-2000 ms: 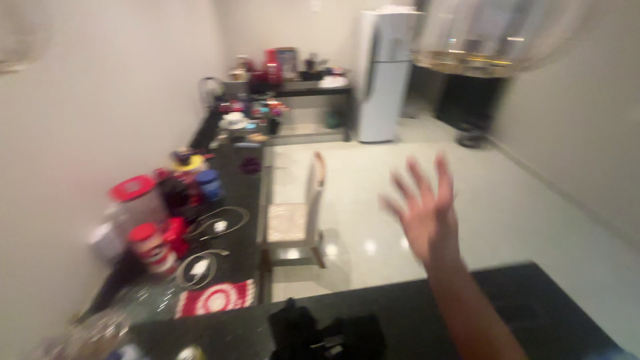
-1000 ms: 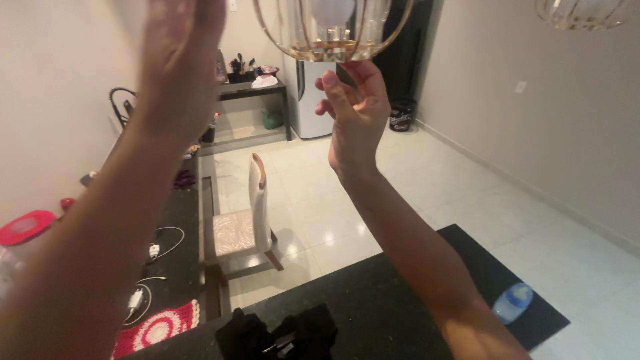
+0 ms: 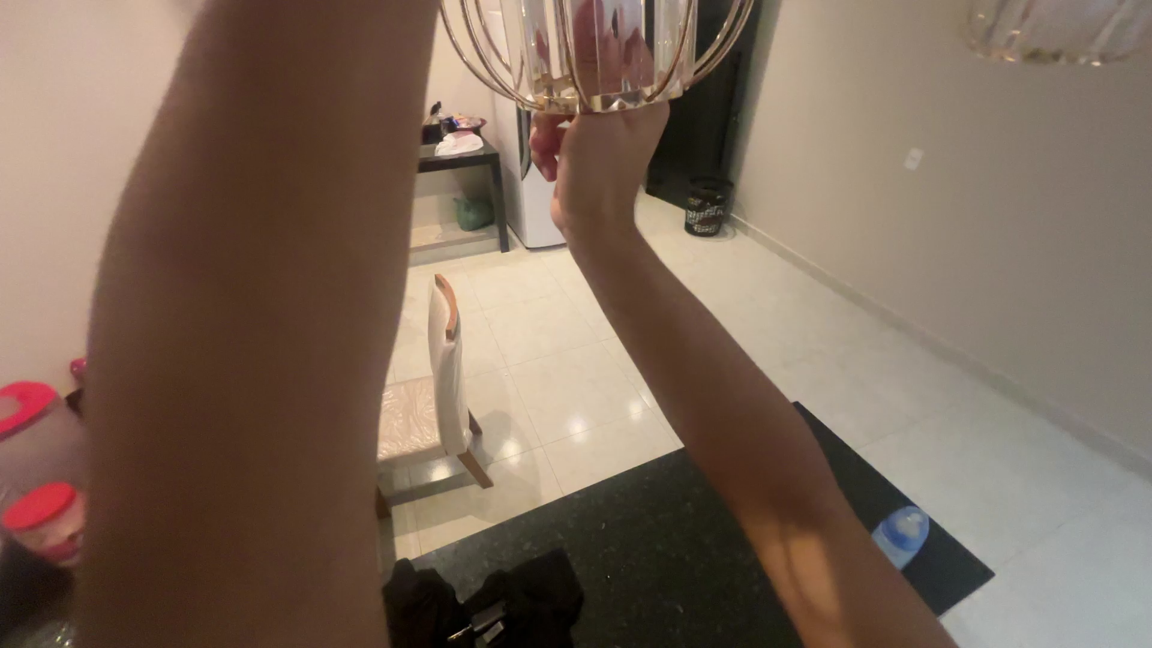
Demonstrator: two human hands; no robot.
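A pendant lamp with curved gold-coloured wires and clear glass or crystal panels [image 3: 668, 45] hangs at the top centre. My right hand [image 3: 607, 135] is raised at its bottom ring, with some fingers seen through the panels inside the lamp and one finger bent below the ring. What those fingers touch or hold is not clear. My left forearm rises large across the left side of the view, and the left hand is beyond the top edge, out of sight.
Below is a dark stone counter [image 3: 630, 531] with black cloth [image 3: 531, 589] and a blue-capped bottle [image 3: 902, 535]. A chair [image 3: 445, 378] stands behind it. Red-lidded containers [image 3: 40, 508] are at left. A second lamp [image 3: 1057, 31] hangs top right; a black wastebasket [image 3: 706, 207] stands farther back.
My right hand has moved up from just under the lamp, its fingers now partly inside it. My left hand has risen out of view. Two seconds ago the right hand was spread in the air.
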